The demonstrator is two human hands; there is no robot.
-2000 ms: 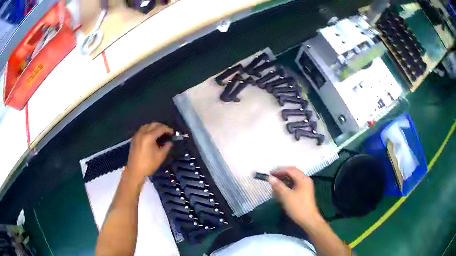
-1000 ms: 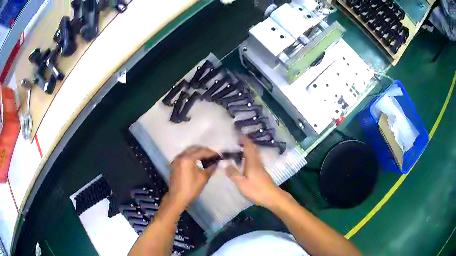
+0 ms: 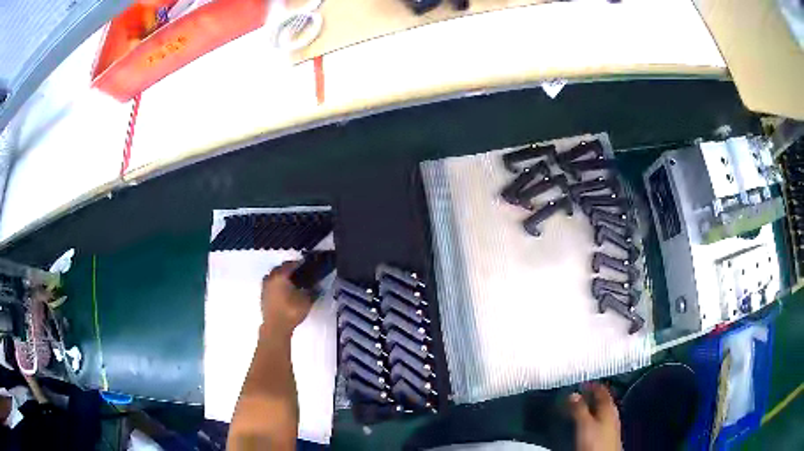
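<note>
My left hand is over the white sheet, with its fingers closed on a small black part beside the dense black row; the fingers partly hide it. My right hand is blurred at the bottom edge, partly cut off, its fingers apart with nothing visible in them. Black angled parts with shiny tips lie in two rows on the black mat. Black angled housings lie in a curved line on the ribbed foam sheet, with several more at its upper part.
The silver-grey fixture stands right of the foam sheet. A blue crate and round black stool are at lower right. The raised pale shelf crosses behind, with a red-orange bin on it.
My hands have parted from over the foam sheet. The left has moved left to the white sheet, the right down to the bottom edge. The view has turned left.
</note>
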